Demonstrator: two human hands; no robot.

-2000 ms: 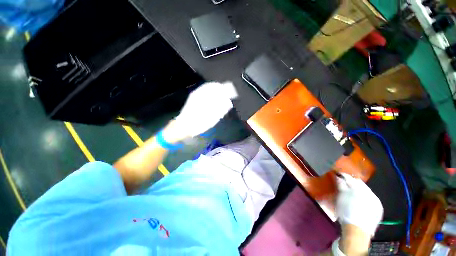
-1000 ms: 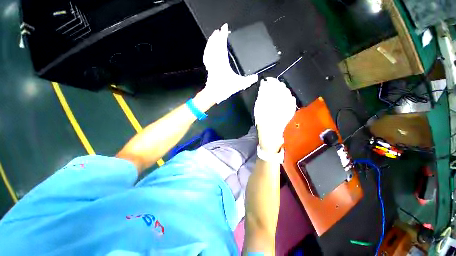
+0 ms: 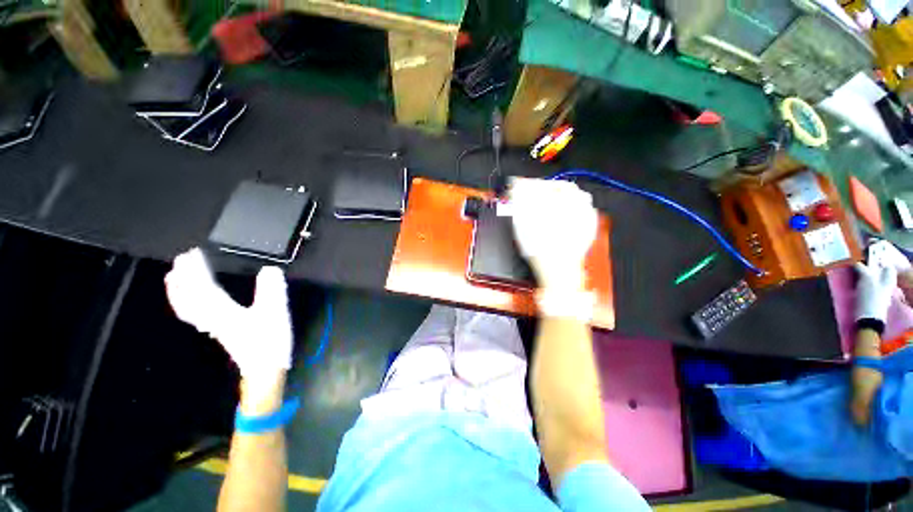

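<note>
A flat black set-top box lies on the orange test fixture in front of me. My right hand, in a white glove, is over the box's far right part and the connectors there; its fingertips are hidden, so its grip cannot be told. My left hand, also gloved, is open and empty, with thumb and fingers apart, near the bench's front edge. A second set-top box lies on the bench beyond it. A third box lies just left of the fixture.
More boxes are stacked at the back left. A blue cable curves to the orange control box. A green stick and a remote control lie right. Another person's gloved hand is far right. A pink panel is below the bench.
My right hand has moved from beside the box on the bench to the box on the fixture. My left hand has drawn back from the bench box. The view has turned and shows more at right.
</note>
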